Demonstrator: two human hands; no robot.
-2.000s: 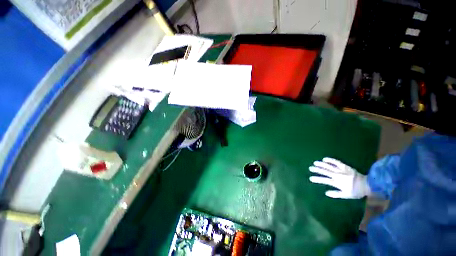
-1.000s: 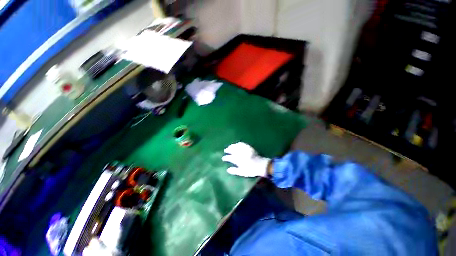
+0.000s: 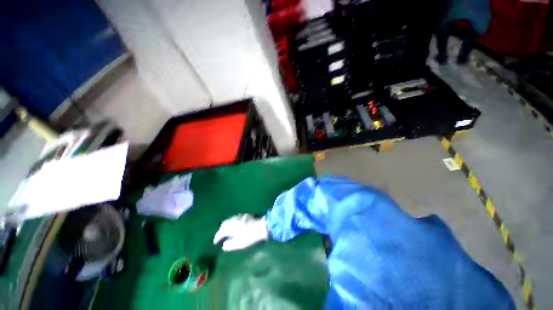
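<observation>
My right hand (image 3: 241,232), in a white glove below a blue sleeve, rests on the green-matted bench near its right edge. Its fingers point left, slightly bent and a little apart, and I see nothing in them. The small green-white coating cup (image 3: 180,272), dark inside, stands on the mat to the lower left of the hand, apart from it. A red mark shows beside the cup's base. My left hand is out of the picture.
A crumpled paper (image 3: 166,197), a short black cylinder (image 3: 150,237) and a fan (image 3: 99,235) are on the left. A black crate with red lining (image 3: 206,142) stands beyond the bench. Black trays (image 3: 351,124) hold boards. A person (image 3: 464,21) stands far right.
The view has swung right and up. The power board, the cloth and the white glove at the lower left have left the picture. My right hand stays on the mat; the floor and crates show more.
</observation>
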